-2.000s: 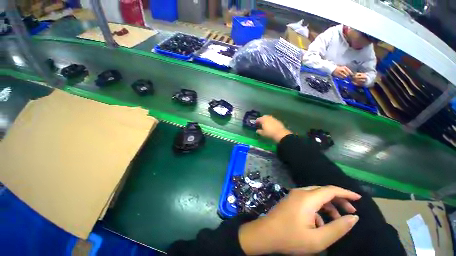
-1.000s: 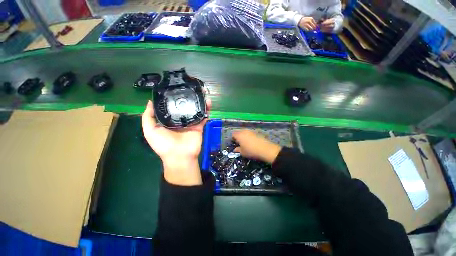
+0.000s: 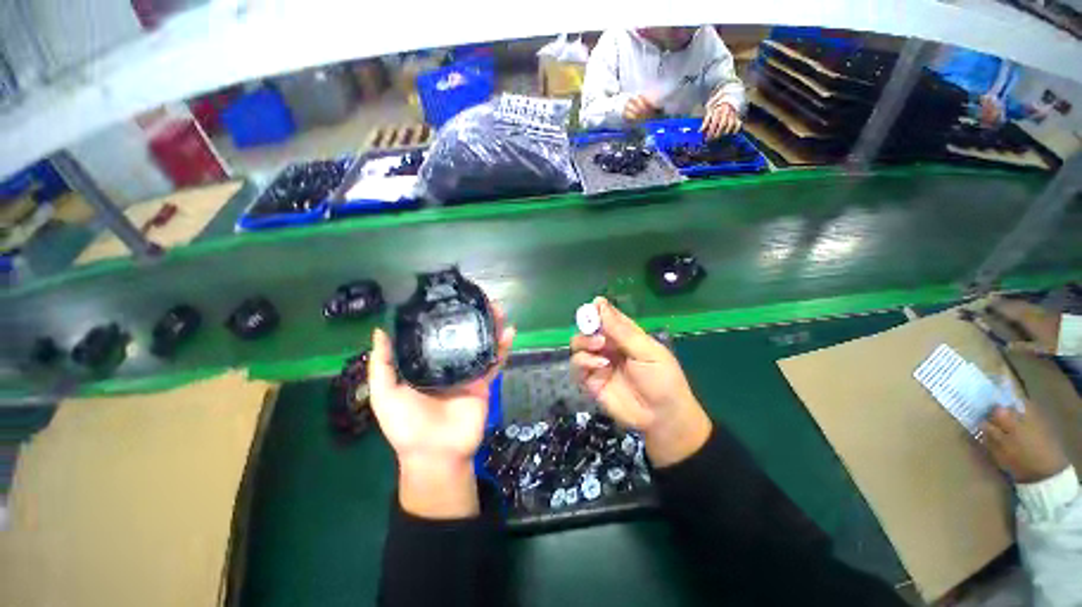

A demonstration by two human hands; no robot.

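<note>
My left hand (image 3: pixel 437 429) holds a glossy black housing (image 3: pixel 446 337) on its palm and fingers, its hollow side facing up and its narrow neck pointing away. My right hand (image 3: pixel 641 379) pinches a small round white-faced insert (image 3: pixel 587 318) between thumb and fingertips, to the right of the housing and apart from it. Below the hands, a dark grey speckled parts tray (image 3: pixel 548 382) holds jumbled dark parts and white discs, with a blue edge at its left. Another dark unit (image 3: pixel 354 397) lies on the bench, partly hidden behind my left hand.
A green conveyor (image 3: pixel 783 255) with black units (image 3: pixel 676 273) crosses ahead. Cardboard sheets (image 3: pixel 131 474) lie left, and more cardboard (image 3: pixel 878 439) lies right. At the right edge, another person's hand (image 3: pixel 1023 441) holds a striped label sheet (image 3: pixel 963 385). Another worker (image 3: pixel 659 77) sits beyond the belt.
My right hand has risen from the tray with the insert. My left hand still holds the housing. Another person's hands have come in at the right and one holds the label sheet.
</note>
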